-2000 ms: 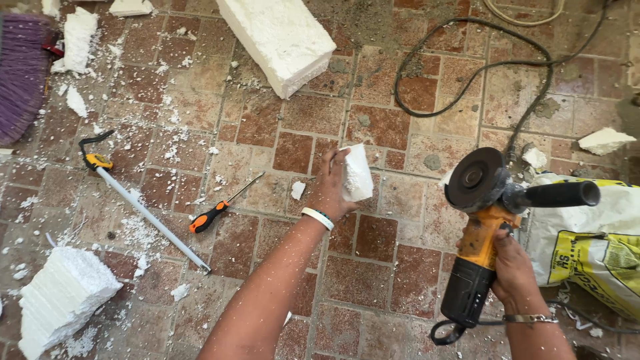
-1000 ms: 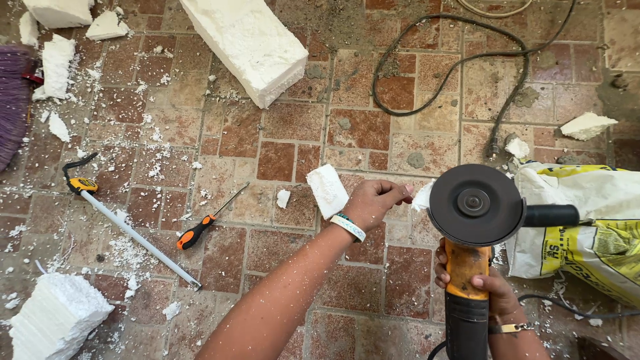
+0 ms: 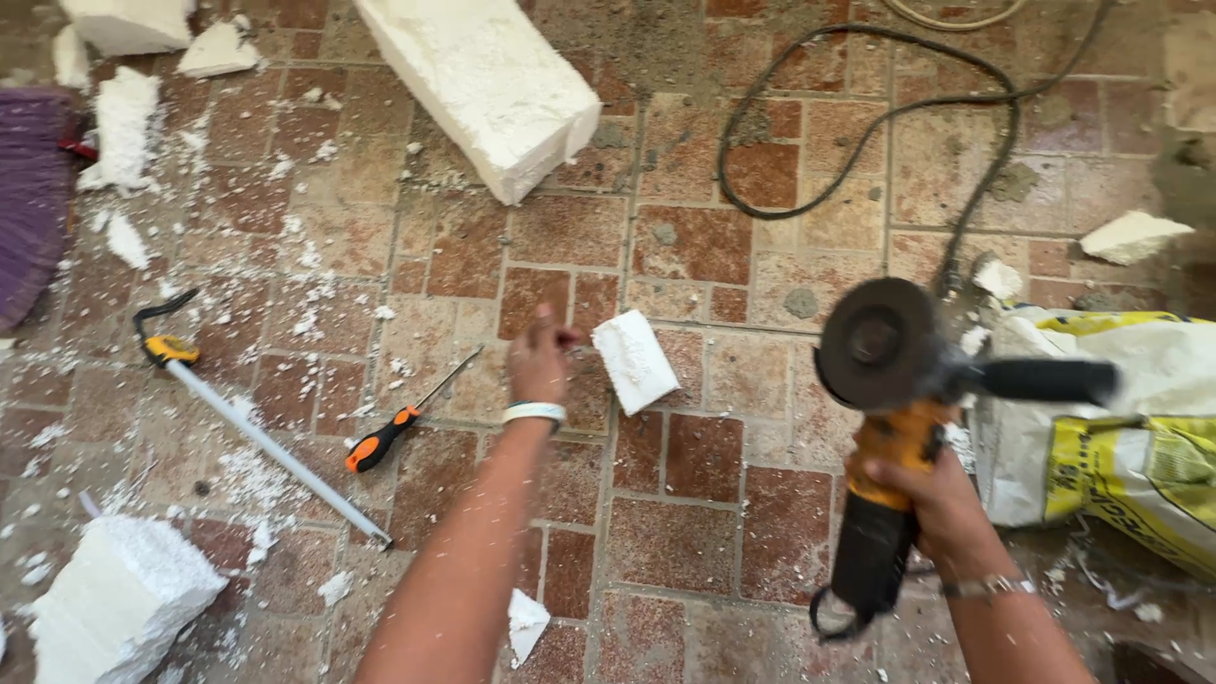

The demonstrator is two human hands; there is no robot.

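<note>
My right hand (image 3: pixel 917 503) is closed around the orange and black body of an angle grinder (image 3: pixel 893 427), whose disc points up and whose black side handle sticks out to the right. My left hand (image 3: pixel 541 356), a little blurred, is over the tiles with nothing seen in it, its fingers apart. Just right of it lies a small white foam block (image 3: pixel 635 361). A screwdriver (image 3: pixel 385 437) with an orange and black handle rests left of my left forearm. Farther left is a grey metal rod with a yellow and black handle (image 3: pixel 275 451).
A large foam block (image 3: pixel 494 76) lies at the top, another chunk (image 3: pixel 119 598) at bottom left. Black cable (image 3: pixel 727 142) loops over the tiled floor. A printed sack (image 3: pixel 1121 427) is at right, purple broom bristles (image 3: pixel 33 204) at left. Foam crumbs are scattered about.
My left hand has moved from beside the grinder's disc to the left of the small foam block. Two seconds ago it was on that block. The grinder has moved right since one second ago.
</note>
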